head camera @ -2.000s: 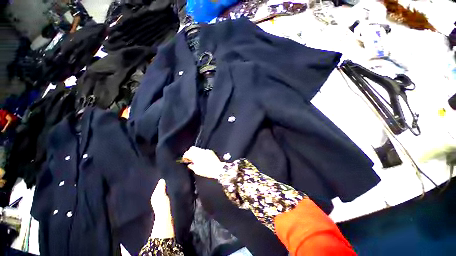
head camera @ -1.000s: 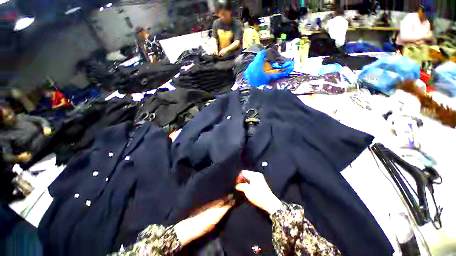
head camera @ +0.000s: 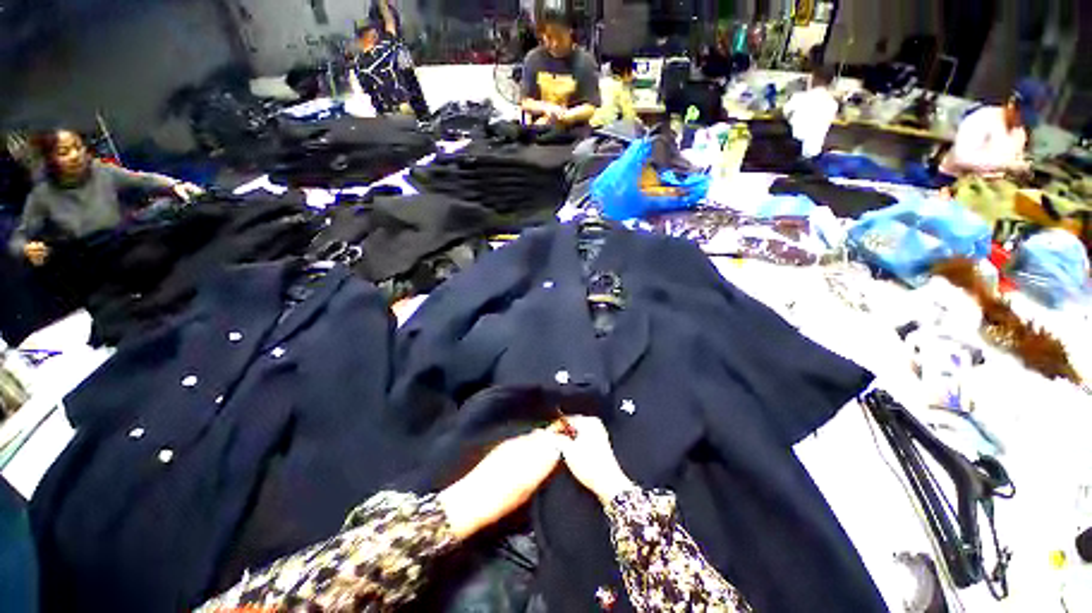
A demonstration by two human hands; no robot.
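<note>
A navy double-breasted coat with pale buttons lies on the table in front of me, a hanger hook at its neck. My left hand and my right hand meet at its front edge, near the middle of the body. My left hand holds the folded coat edge. My right hand is closed around a small red thing, probably thread snips; their blades are hidden. Dark lining shows below my hands. A second navy coat lies to the left.
Spare black hangers lie on the white table at the right. Dark garment piles lie behind and left. Blue plastic bags and brown furry material are farther back. Several people stand or sit around the far side.
The view has lifted from the coats toward the room. My left hand has come from the left to meet my right hand at the coat edge. The near front panel is now folded up there.
</note>
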